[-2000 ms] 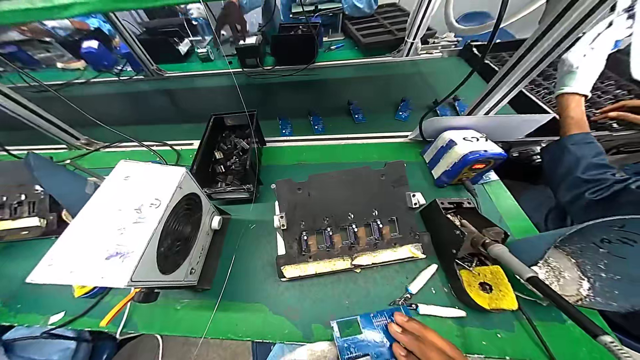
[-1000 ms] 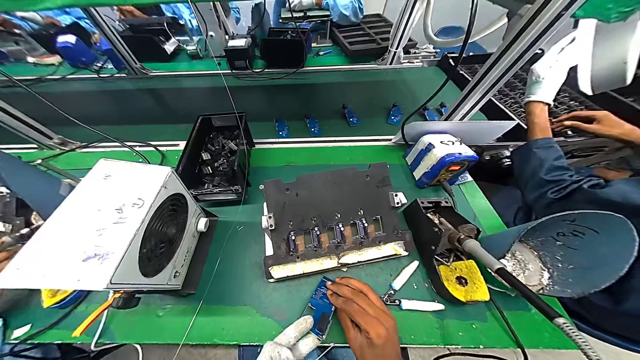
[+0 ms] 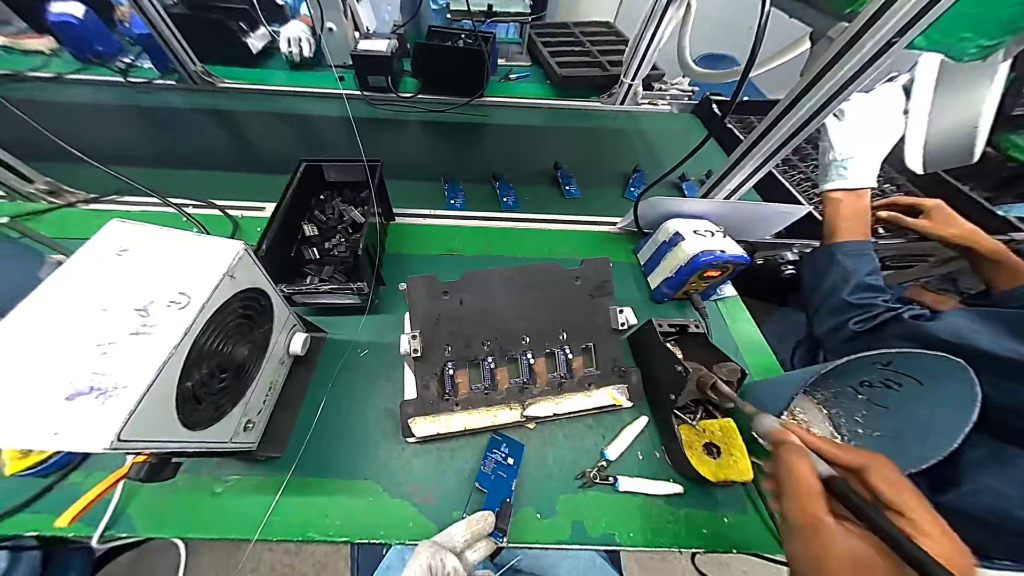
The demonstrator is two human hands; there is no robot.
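My left hand (image 3: 456,548), in a whitish glove, pinches the near end of a blue circuit board (image 3: 499,468) at its black connector, by the bench's front edge. Bare, my right hand (image 3: 856,500) grips the handle of a soldering iron (image 3: 780,428), whose front part reaches into the black iron stand (image 3: 680,376). A yellow sponge (image 3: 714,450) lies on that stand. Side cutters (image 3: 624,468) with white handles rest between my hands. Beyond them is a black fixture plate (image 3: 512,312) with several connectors in its slots. The blue soldering station (image 3: 692,260) stands behind the stand.
An ionizing fan (image 3: 228,360) stands left, beside a black bin (image 3: 324,232) of black connectors. Several blue boards (image 3: 506,192) lie on the channel behind. A blue-grey tub (image 3: 896,408) with metallic scraps is at right, near a co-worker's sleeve (image 3: 864,296). A thin wire hangs across the bench.
My right hand has left the blue board and moved right, onto the soldering iron's handle. The left hand still holds the board, now lying lengthwise away from me. The co-worker's gloved hand has shifted.
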